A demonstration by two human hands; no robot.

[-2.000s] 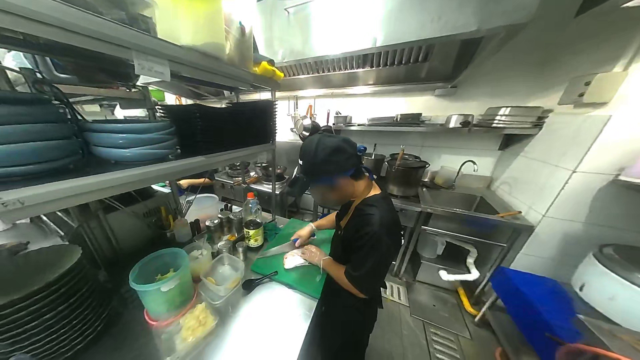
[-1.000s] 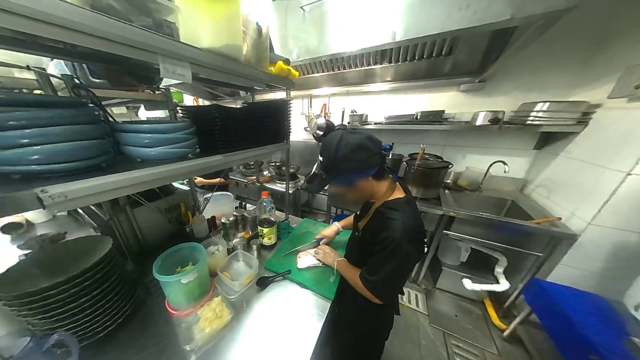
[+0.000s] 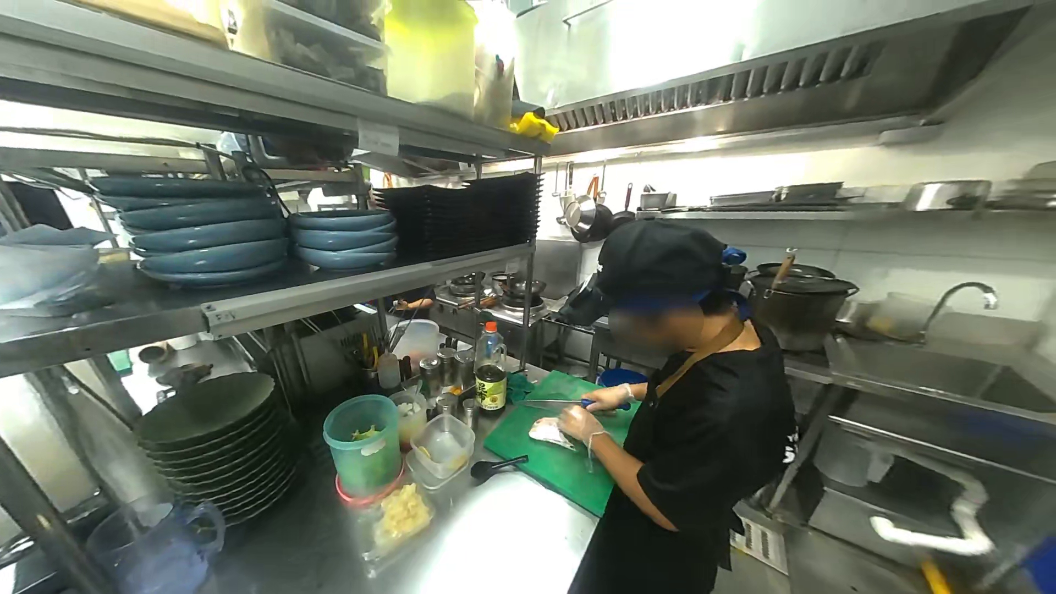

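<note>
Neither my left hand nor my right hand is in view. Across the steel worktop, a co-worker in black clothing and a cap bends over a green cutting board [image 3: 528, 454]. One of the co-worker's gloved hands holds a knife [image 3: 553, 403] by its blue handle, its blade above the board. The other gloved hand rests on a pale piece of food, perhaps meat [image 3: 549, 431]. A black ladle or spoon [image 3: 495, 467] lies at the board's near corner. Left of it are a clear plastic container [image 3: 444, 445], a tub of pale yellow chunks [image 3: 404, 513] and a green tub [image 3: 361, 441].
A bottle of dark sauce [image 3: 491, 371] stands behind the containers. Stacked dark plates [image 3: 206, 412] and a clear pitcher [image 3: 157, 544] are at the lower left. A steel shelf [image 3: 363, 289] with blue bowls [image 3: 206, 235] crosses above. Beyond the co-worker is a sink [image 3: 940, 371].
The view has turned left. The co-worker's knife, angled down by the pale food one second ago, is now nearly level behind it. The co-worker remains at the board.
</note>
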